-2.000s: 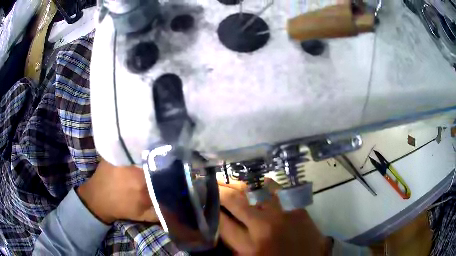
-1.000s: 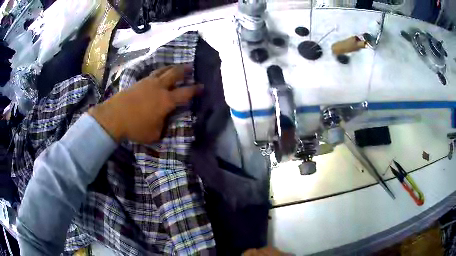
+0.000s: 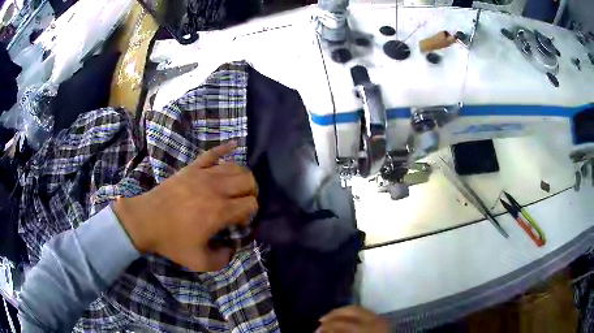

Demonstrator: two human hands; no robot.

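Note:
A plaid panel point(image 3: 225, 104) lies left of the needle, joined along its right side to a plain black fabric piece point(image 3: 286, 260). My left hand point(image 3: 195, 211) rests on the plaid near this join, fingers bent and the index finger pointing up; whether it pinches cloth is hidden. My right hand point(image 3: 352, 320) shows only as fingers at the bottom edge, by the black piece's lower right; its grip cannot be told. The presser foot area point(image 3: 352, 170) of the white sewing machine point(image 3: 417, 84) is just right of the black fabric.
Orange and yellow-green snips point(image 3: 526, 222), tweezers point(image 3: 479, 205) and a black square pad point(image 3: 475, 157) lie right of the needle. A wooden peg point(image 3: 438, 41) is on the machine. A tan board point(image 3: 127, 65) stands at upper left, a cardboard box point(image 3: 540, 306) below right.
The view has shifted left off the machine head. My left hand came out from behind the guard onto the plaid, then moved down along it. My right hand moved to the bottom edge.

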